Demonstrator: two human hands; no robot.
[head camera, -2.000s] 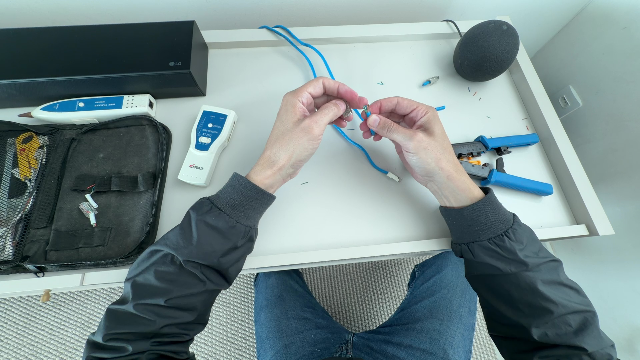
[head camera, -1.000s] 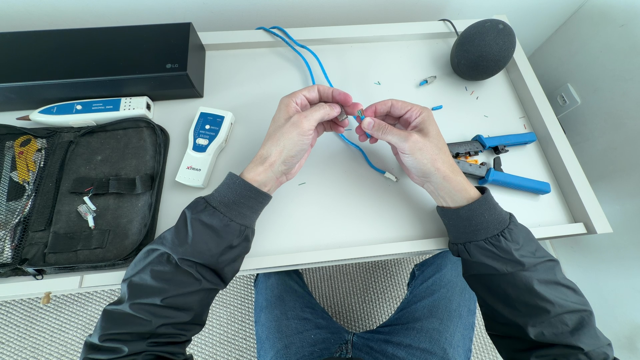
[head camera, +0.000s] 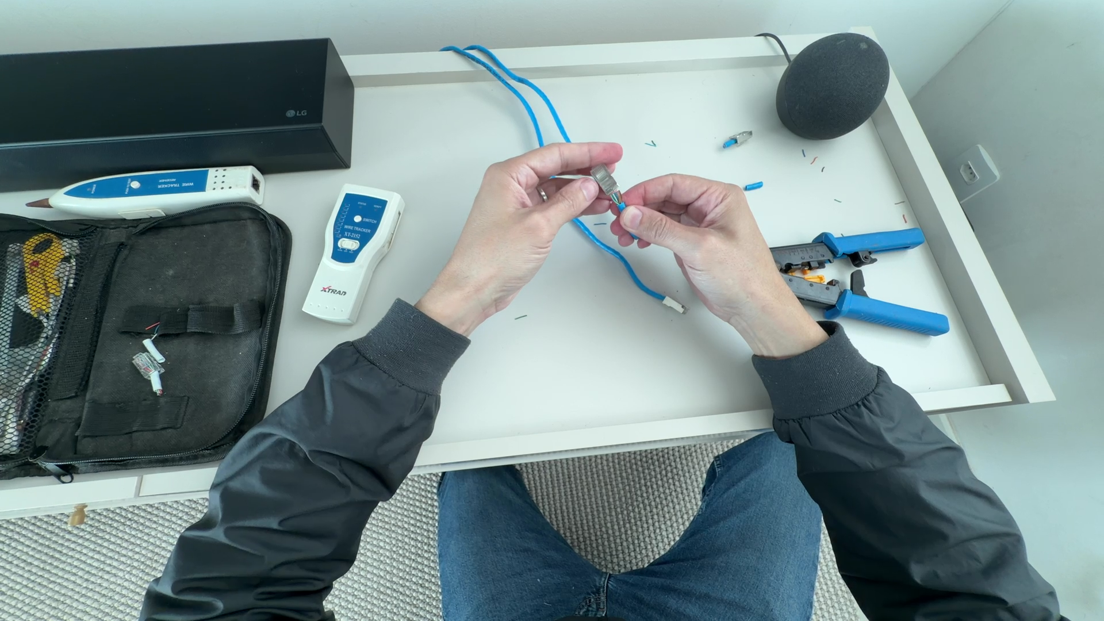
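Note:
Between its thumb and fingers my left hand (head camera: 539, 220) pinches a metal-shelled RJ45 connector (head camera: 606, 181). My right hand (head camera: 690, 224) grips the short blue cable part (head camera: 628, 212) at the connector's lower end; how far the wires sit inside is too small to tell. A blue network cable (head camera: 526, 95) runs from the back edge down behind my hands and ends in a light-coloured plug (head camera: 674, 304) on the table. To the right lies a crimping tool (head camera: 888, 317) with blue handles, its handles apart.
A white cable tester (head camera: 354, 254), a wire tracker (head camera: 155, 191) and an unzipped black tool case (head camera: 190, 259) lie left, before a black soundbar (head camera: 172, 95). A dark round speaker (head camera: 832, 86), another connector (head camera: 737, 139), a blue sheath piece (head camera: 754, 185) and wire scraps lie right.
The metal connector now shows more plainly between my fingertips, and my left fingers have shifted around it. The things on the table have stayed in place.

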